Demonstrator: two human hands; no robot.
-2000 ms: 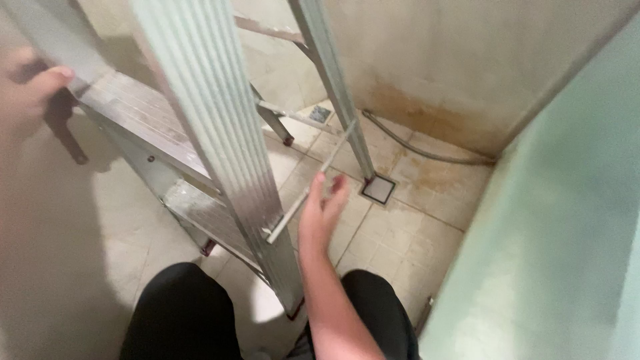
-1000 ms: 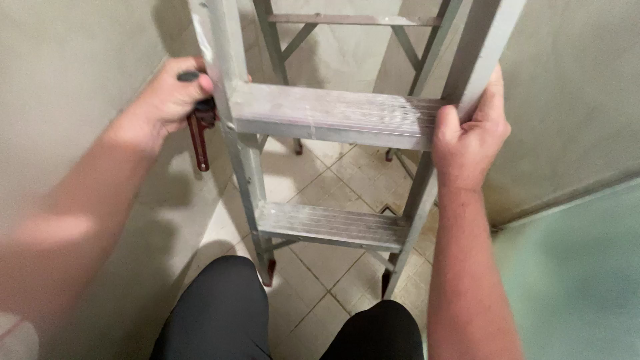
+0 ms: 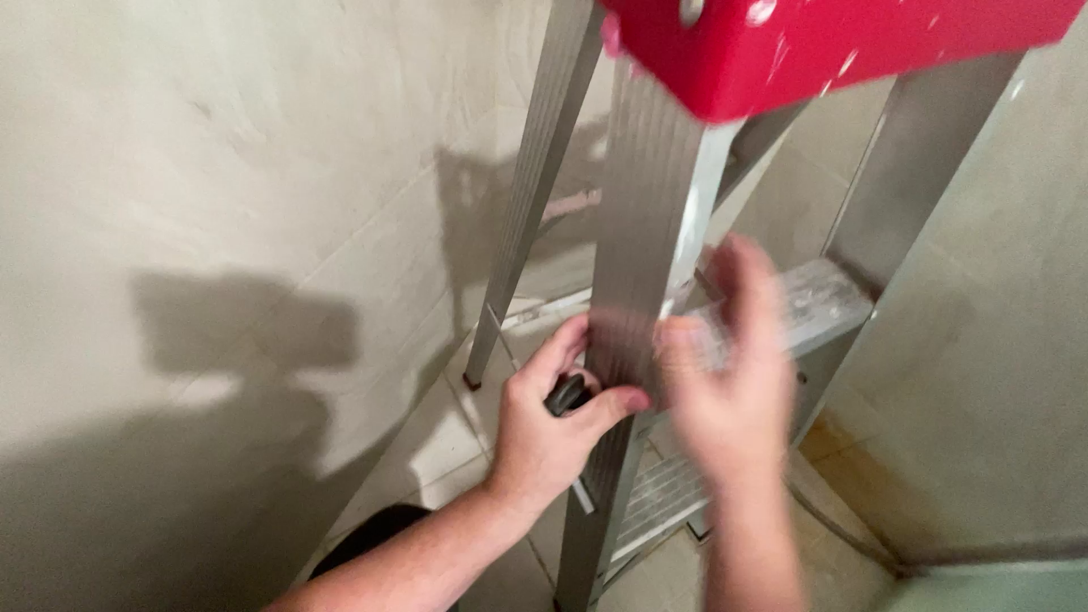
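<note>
An aluminium stepladder (image 3: 633, 221) with a red top cap (image 3: 816, 51) stands with its legs spread. My left hand (image 3: 552, 416) holds a small tool with a dark end (image 3: 567, 395), most of it hidden by the hand, and lies against the ladder's near side rail. Just right of that rail is my right hand (image 3: 735, 374), blurred, fingers apart, in front of a ladder step (image 3: 816, 297); no object shows in it. Whether it touches the rail is unclear.
A plastered wall (image 3: 255, 170) with shadows on it rises at the left. Another wall (image 3: 977, 365) stands at the right, with a hose or cable (image 3: 841, 527) along its stained foot. Light tiles (image 3: 501, 552) cover the floor. A greenish surface (image 3: 1003, 591) shows at bottom right.
My right hand has let go of the ladder's right rail and is now near my left hand. The red top cap has come into view. The view has shifted to the ladder's upper part.
</note>
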